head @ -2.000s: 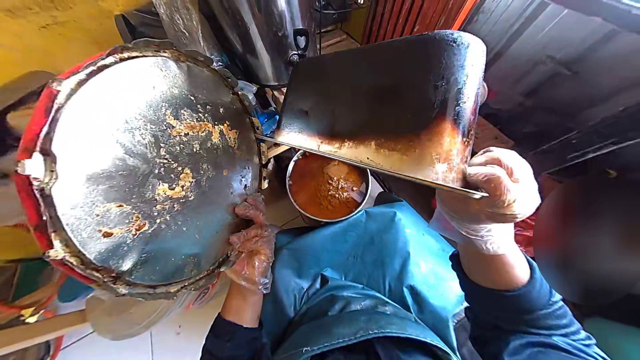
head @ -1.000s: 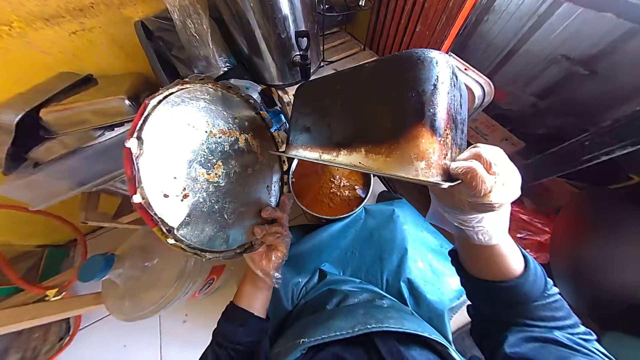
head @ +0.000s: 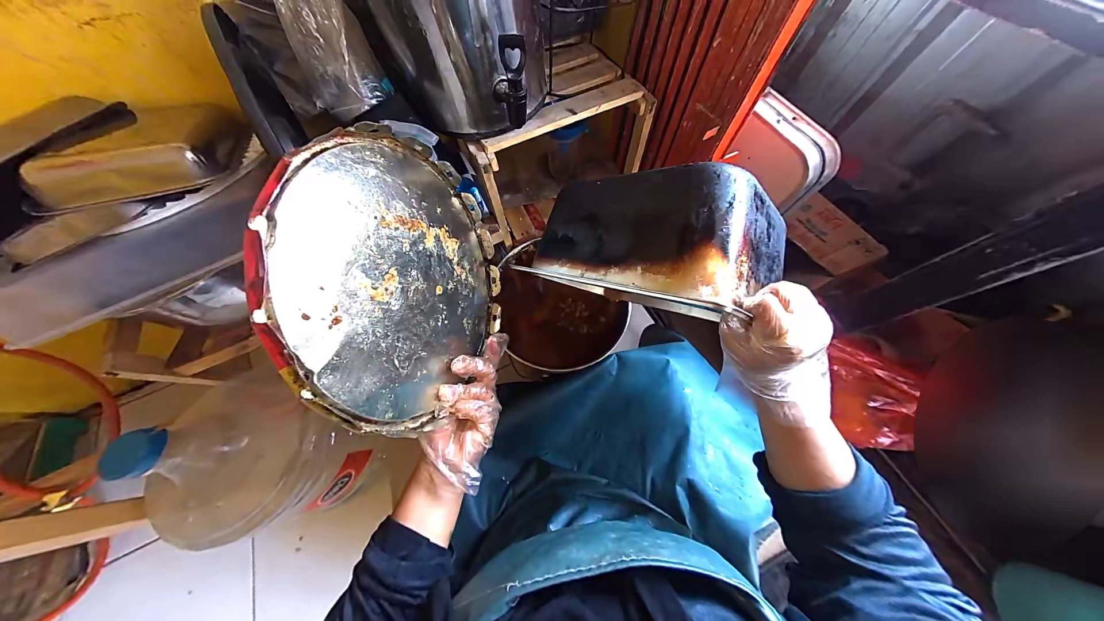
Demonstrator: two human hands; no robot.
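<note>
My left hand (head: 466, 414), in a clear plastic glove, grips the lower right rim of a round metal lid (head: 379, 285), held up on edge with food residue on its face. Gloved too, my right hand (head: 780, 345) holds the near right corner of a deep rectangular metal pan (head: 655, 228), tipped over with its scorched outside toward me. Below the pan stands a round pot (head: 561, 332) of reddish-brown food, partly hidden by it. The inside of the rectangular pan cannot be seen.
A steel dispenser with a tap (head: 457, 69) stands on a wooden slatted rack (head: 569, 108) behind. At lower left lies a large clear bottle (head: 241, 466) with a blue cap. Metal trays (head: 129, 164) are stacked at left, and a red plastic bag (head: 871, 388) lies at right.
The round lid has moved away from the camera and appears narrower. The rectangular pan stays tipped over the pot, now hiding more of it. Both hands keep their holds.
</note>
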